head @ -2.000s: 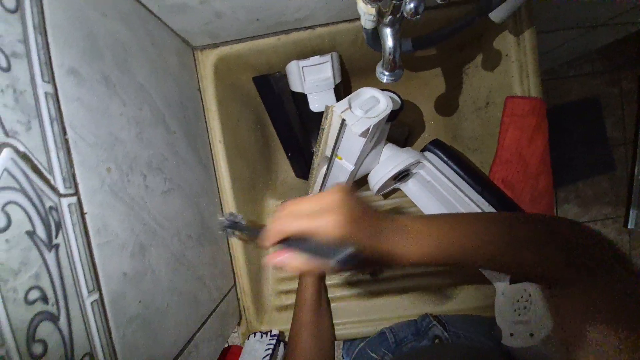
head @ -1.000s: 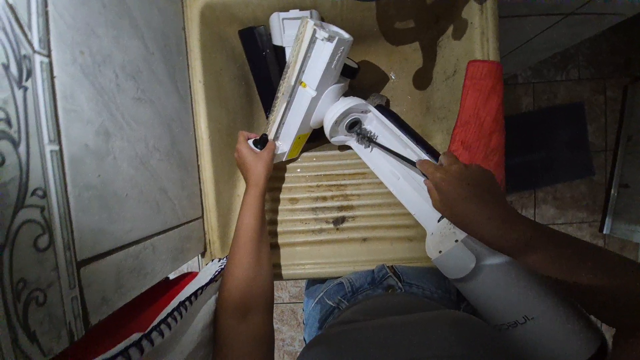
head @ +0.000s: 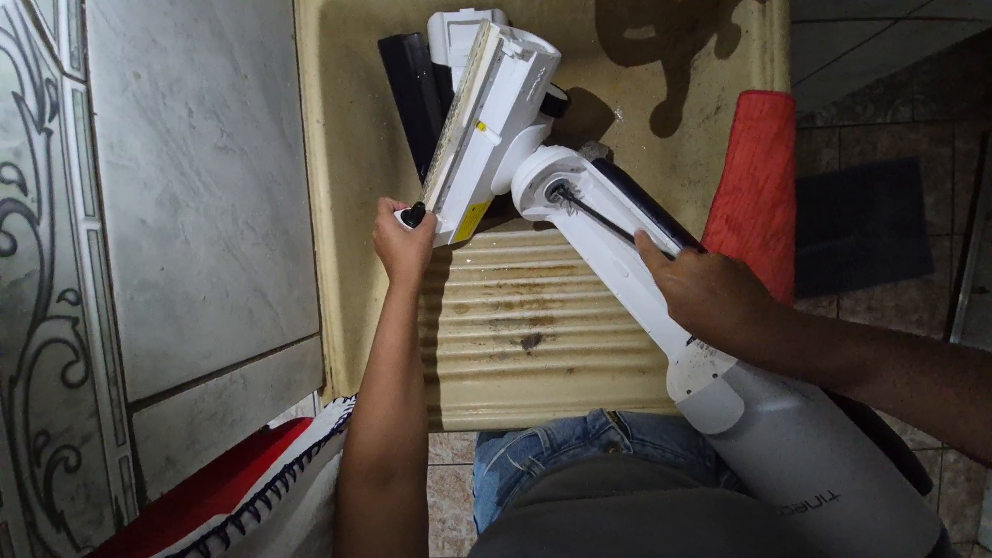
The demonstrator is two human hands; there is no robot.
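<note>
A white and grey Tineco floor washer [head: 806, 457] leans over the sink, its cleaning head [head: 496, 124] turned up to the left. My left hand [head: 405, 239] grips the lower end of that head, where a small black part sticks up between the fingers. In my right hand [head: 697, 291] is a thin black-handled cleaning brush [head: 601, 217]. Its bristles sit at the mouth of a round opening [head: 558, 191] near the neck joint. How deep the tip reaches cannot be told.
Behind the cleaning head, a black strip-shaped part [head: 411, 101] and a white plastic part [head: 465, 35] lie in the beige ribbed sink [head: 535, 391]. A red cloth [head: 752, 194] hangs over its right edge. A tiled wall [head: 201, 178] borders the left side.
Two seconds ago the brush was at the sink's left side, blurred; it is now at the round opening on the right. My left hand has come to hold the cleaning head's end. The view has shifted.
</note>
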